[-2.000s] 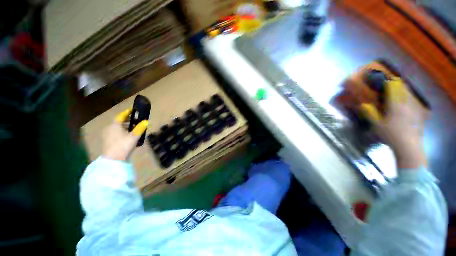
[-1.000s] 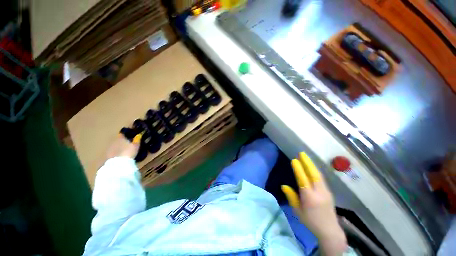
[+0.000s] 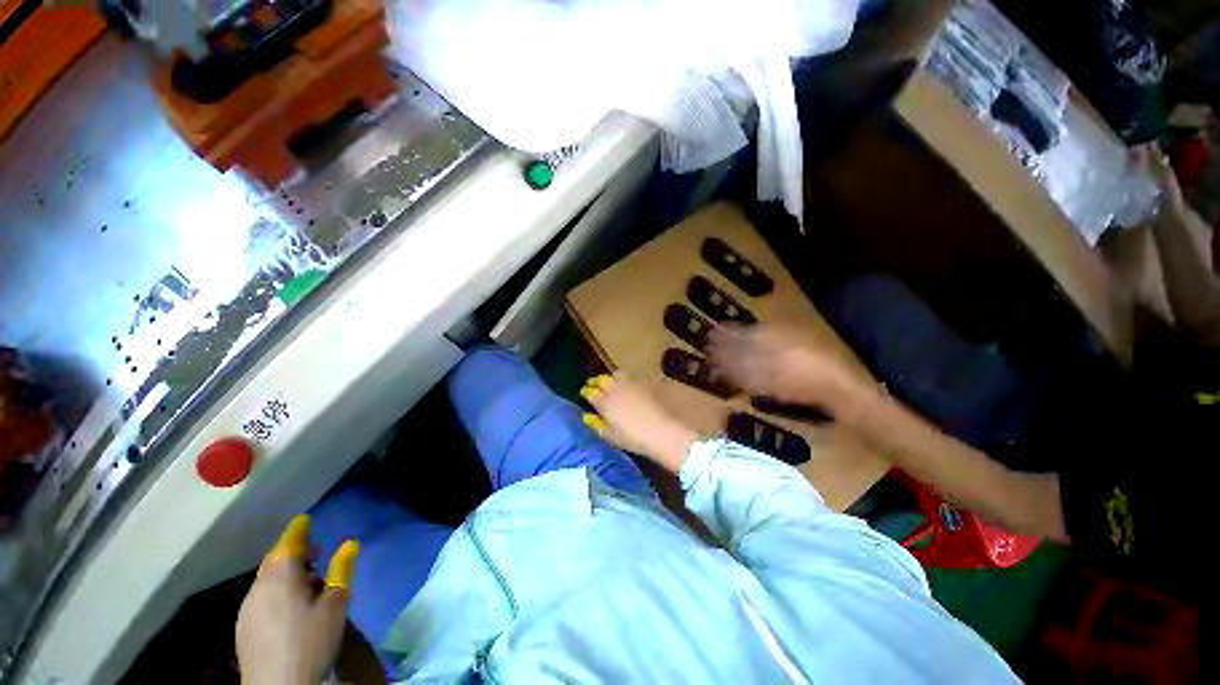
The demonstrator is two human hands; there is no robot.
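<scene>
Several black plastic housings (image 3: 768,438) lie spaced out on the right cardboard stack (image 3: 622,297). My right hand (image 3: 626,412), with yellow finger cots, is at the stack's near left edge, fingers apart, with nothing visible in it. My left hand (image 3: 297,596) is at the lower left, below the machine's white edge, fingers apart and empty. Another person's blurred hand (image 3: 776,364) reaches in from the right over the housings and hides part of them. A black part (image 3: 254,47) sits on the orange-brown fixture (image 3: 288,114) at the upper left.
The white front edge (image 3: 388,315) carries a red button (image 3: 225,462) and a green button (image 3: 539,174). White foam wrap (image 3: 616,60) hangs over its right end. A carton (image 3: 1024,201) with clear plastic stands at the upper right. A red bag (image 3: 977,535) is on the floor.
The view has swung right, from the left cardboard stack to the right one. My left hand has left the rows of housings. My right hand has moved to the right stack. Another person's arm has appeared.
</scene>
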